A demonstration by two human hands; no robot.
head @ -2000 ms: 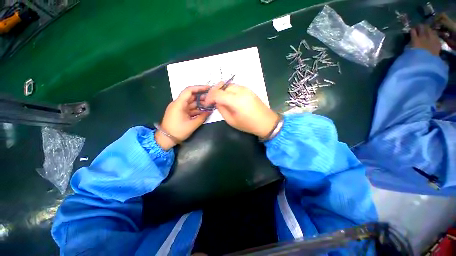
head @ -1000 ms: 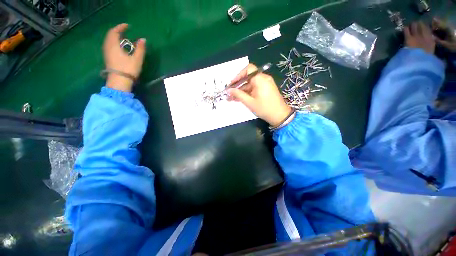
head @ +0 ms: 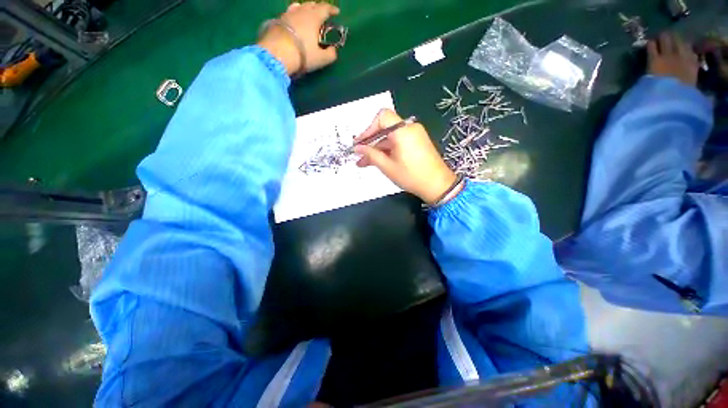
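My left hand (head: 307, 36) reaches far forward over the green strip. Its thumb and fingers are spread around a small silvery square frame (head: 334, 35); I cannot tell whether they grip it. My right hand (head: 399, 151) holds slim dark tweezers (head: 389, 132), their tip low over small loose pins (head: 326, 157) on a white paper sheet (head: 299, 205). Another silvery frame (head: 169, 92) lies alone on the green strip at the left. My left sleeve overlaps the sheet's left edge.
A larger pin pile (head: 471, 142) lies right of the sheet, below a crumpled plastic bag (head: 535, 65) and a white scrap (head: 429, 52). At left are a metal bar (head: 64, 202), another bag (head: 94, 259) and an orange-handled tool (head: 20, 69). Another person's sleeve (head: 650, 159) is at right.
My left hand has moved from the sheet to the green strip, then rightward to another frame. The frame earlier between its fingers now lies alone, further left. My right hand parted from the left; its tweezers stay over the pins.
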